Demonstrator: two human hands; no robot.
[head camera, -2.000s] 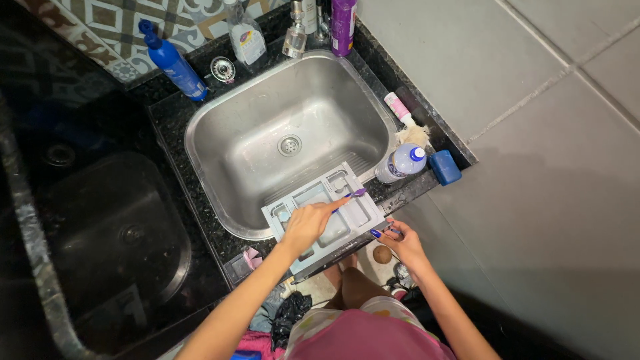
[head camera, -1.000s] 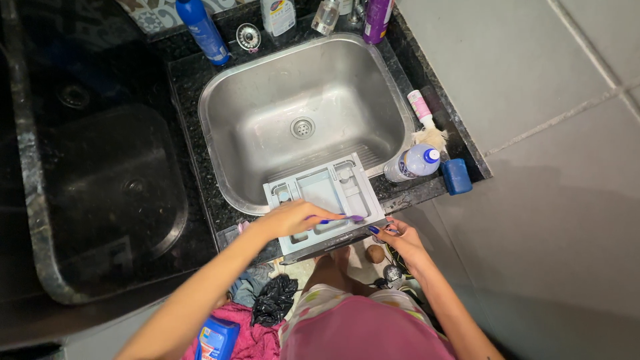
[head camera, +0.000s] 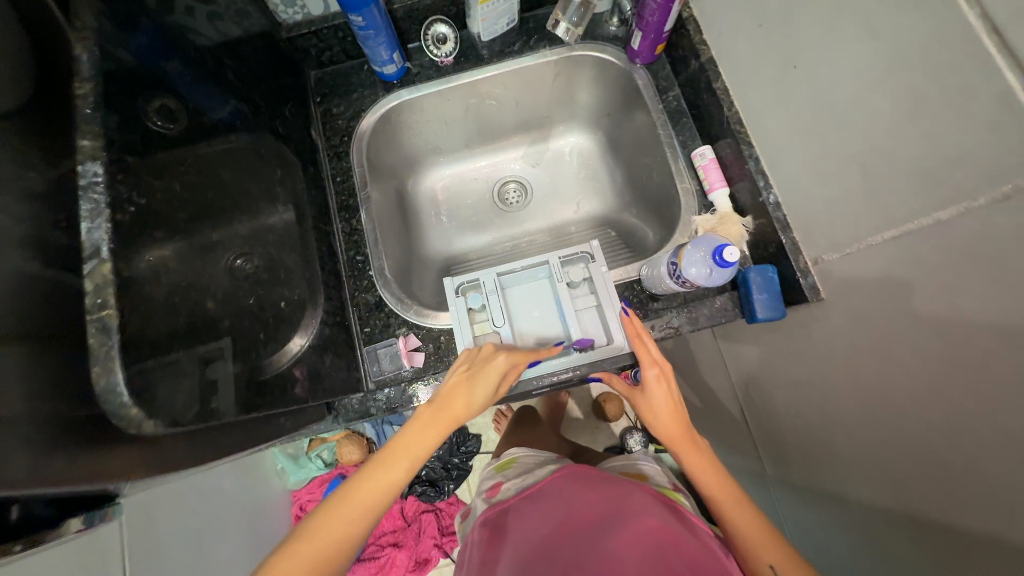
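Observation:
A grey plastic dispenser drawer (head camera: 532, 308) with moulded compartments lies over the front rim of the stainless steel sink (head camera: 512, 144). My left hand (head camera: 484, 374) holds a purple brush (head camera: 582, 345), which looks like a toothbrush, its head at the drawer's near right part. With thumb and fingers apart, my right hand (head camera: 650, 372) grips the drawer's front right corner.
Right of the sink are a clear bottle with a blue cap (head camera: 690, 264), a blue block (head camera: 761, 294) and a pink-and-white bottle (head camera: 710, 172). Behind it stand a blue bottle (head camera: 376, 40) and a purple one (head camera: 652, 30). A small clear container (head camera: 386, 358) sits left of the drawer.
The brush head has moved from the drawer's right side to its near edge. My right hand has come up onto the drawer's right corner. The view has shifted closer.

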